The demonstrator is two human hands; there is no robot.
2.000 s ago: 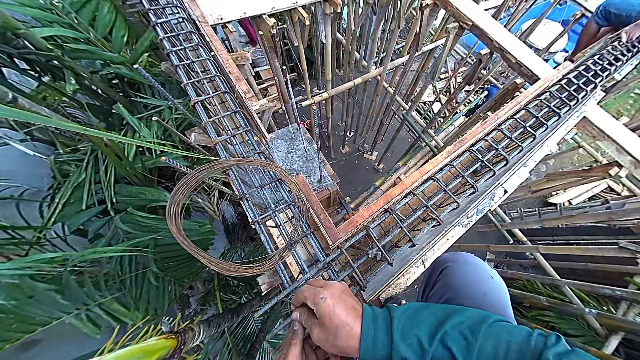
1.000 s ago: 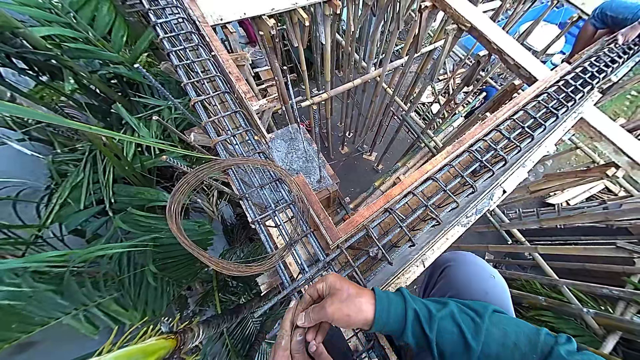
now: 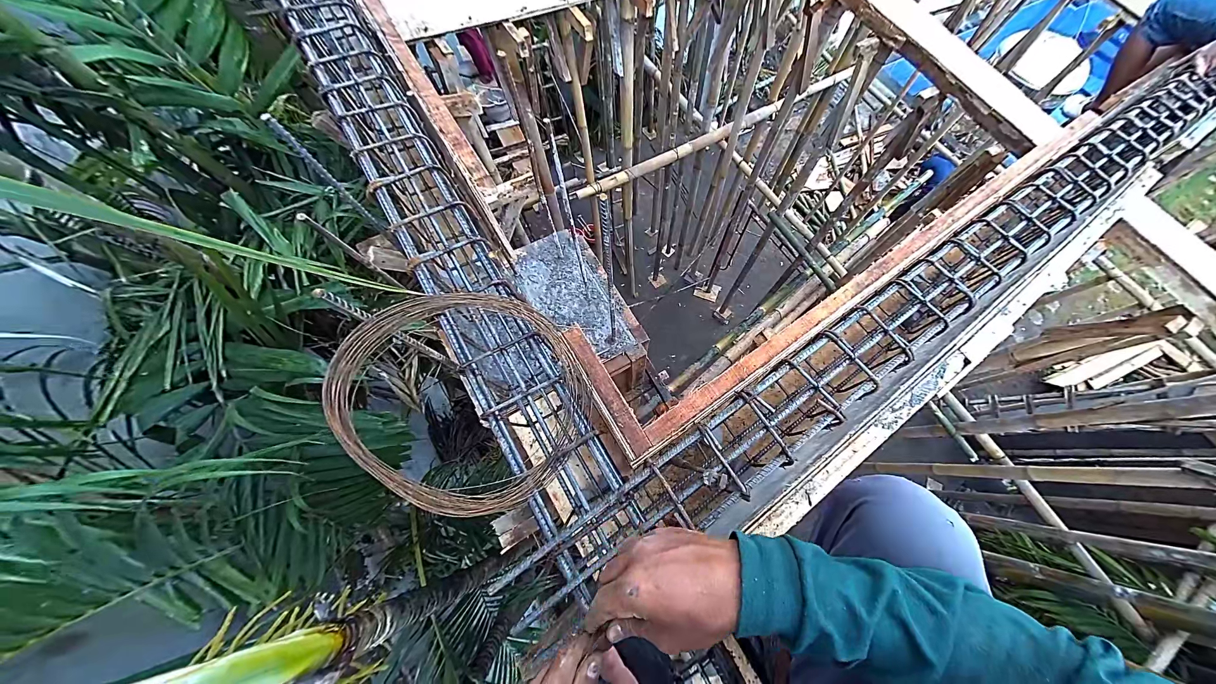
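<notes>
My right hand (image 3: 665, 589), in a teal sleeve, is bent over crossing steel bars at the beam corner. Its fingers meet those of my left hand (image 3: 575, 660), which the bottom edge partly cuts off. What lies between the fingers is hidden. Just above, the reinforcing bar cage (image 3: 727, 451) runs to the upper right inside wooden formwork (image 3: 798, 328). A second rebar cage (image 3: 408, 190) runs to the upper left. On it, up and left of my hands, rests a coil of thin rusty tie wire (image 3: 366, 451), partly overhanging the leaves.
A concrete column top (image 3: 570, 285) with upright bars stands inside the corner. Many bamboo props (image 3: 627, 142) rise beyond it. Palm leaves (image 3: 190, 380) crowd the left. Stacked boards (image 3: 1102, 351) lie lower right. Another person's arm (image 3: 1130, 71) shows at the top right.
My right hand and sleeve have shifted a little to the right and up. Both hands stay close together by the corner bars. The wire coil has not moved.
</notes>
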